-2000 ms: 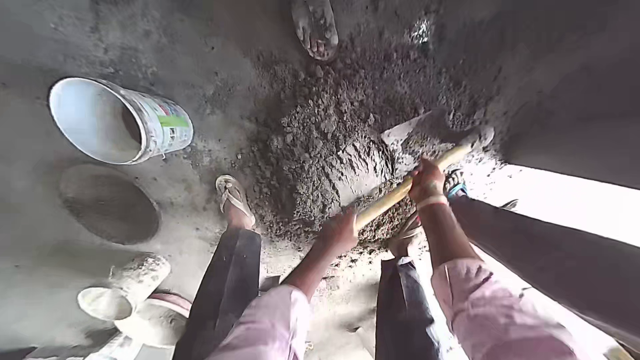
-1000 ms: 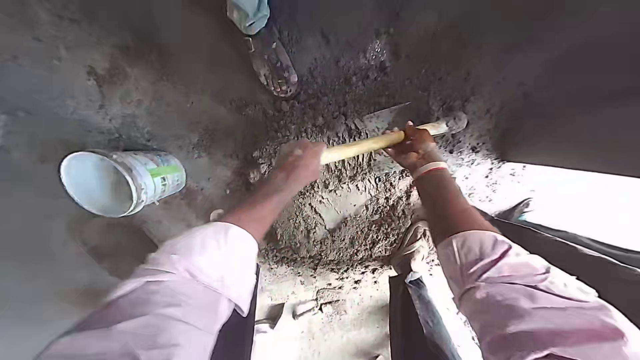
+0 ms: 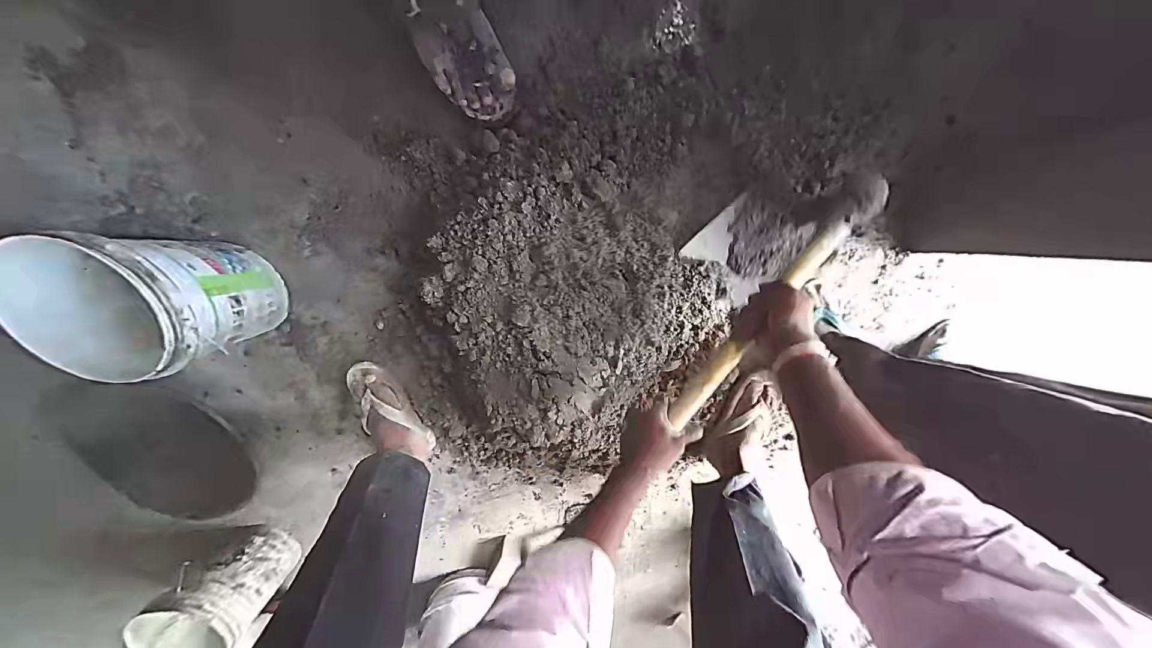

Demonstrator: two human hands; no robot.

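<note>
My left hand [image 3: 655, 438] is closed round the lower end of a pale wooden handle [image 3: 706, 385]. Farther up the same handle, near the blade, my right hand [image 3: 779, 317] grips it; a light band circles that wrist. The handle belongs to a hoe-like tool with a broad metal blade [image 3: 745, 236], which lies at the right side of a heap of grey, crumbly mortar or cement mix [image 3: 558, 297]. Some of the mix covers part of the blade. Whether its edge is sunk in the heap I cannot tell.
A white plastic bucket [image 3: 216, 292] lies tipped at the left, above a dark round patch on the floor. Another small container [image 3: 225, 580] is at the lower left. Another person's bare foot [image 3: 468, 72] stands at the heap's far edge. My sandalled feet flank its near side.
Since a second ago my left hand and its end of the handle have come down toward me, so the handle now slants. Both hands have kept their hold on it.
</note>
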